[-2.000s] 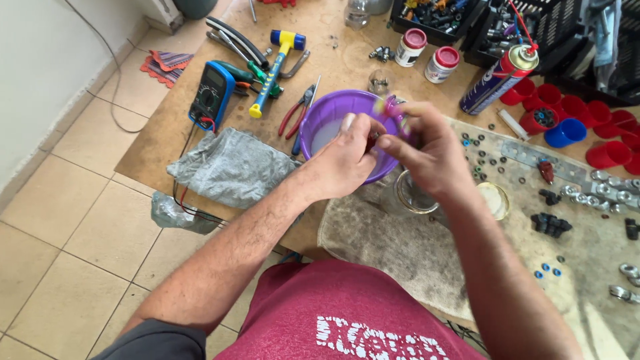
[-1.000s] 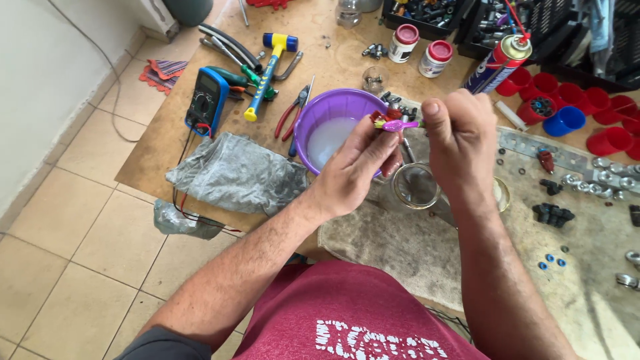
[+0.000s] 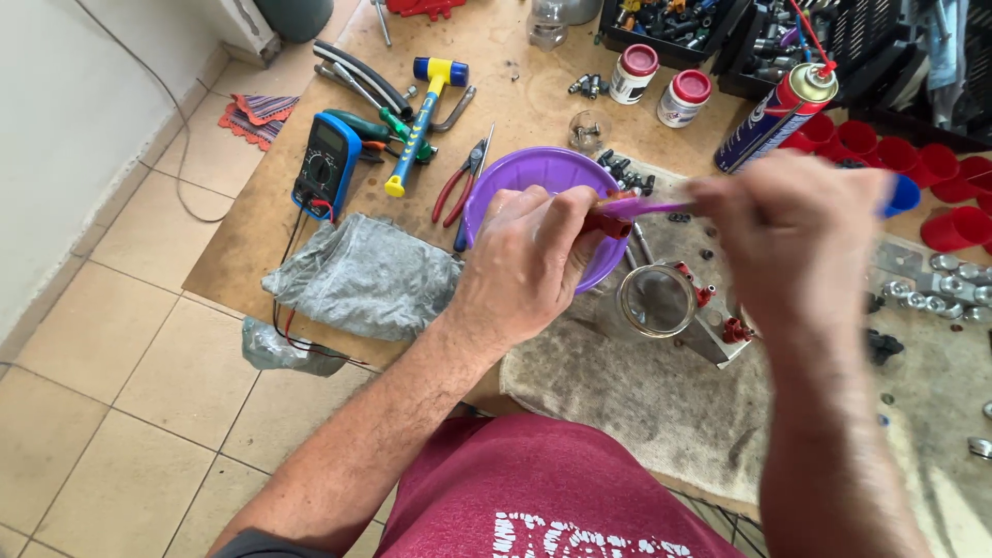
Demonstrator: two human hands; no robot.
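My left hand (image 3: 527,260) grips a small red part (image 3: 612,225), perhaps a fuel injector, over the right side of a purple plastic bowl (image 3: 496,174). My right hand (image 3: 790,225), blurred, holds the handle of a pink-purple brush (image 3: 647,207), whose head lies against the red part. Just below, a glass jar (image 3: 659,301) stands beside a metal bracket (image 3: 722,339) with similar red parts (image 3: 735,331) by it. Whitish liquid seen earlier in the bowl is now mostly behind my left hand.
Left of the bowl lie a grey cloth (image 3: 364,275), pliers (image 3: 467,174), a blue multimeter (image 3: 325,165) and a yellow-blue mallet (image 3: 422,124). A spray can (image 3: 779,116), red cups (image 3: 957,227) and black trays (image 3: 666,27) occupy the back right. A stained cloth (image 3: 620,411) covers the near table edge.
My right hand has moved right, away from my left hand, along with the brush handle. The red part, hidden two seconds ago, now shows in my left fingers.
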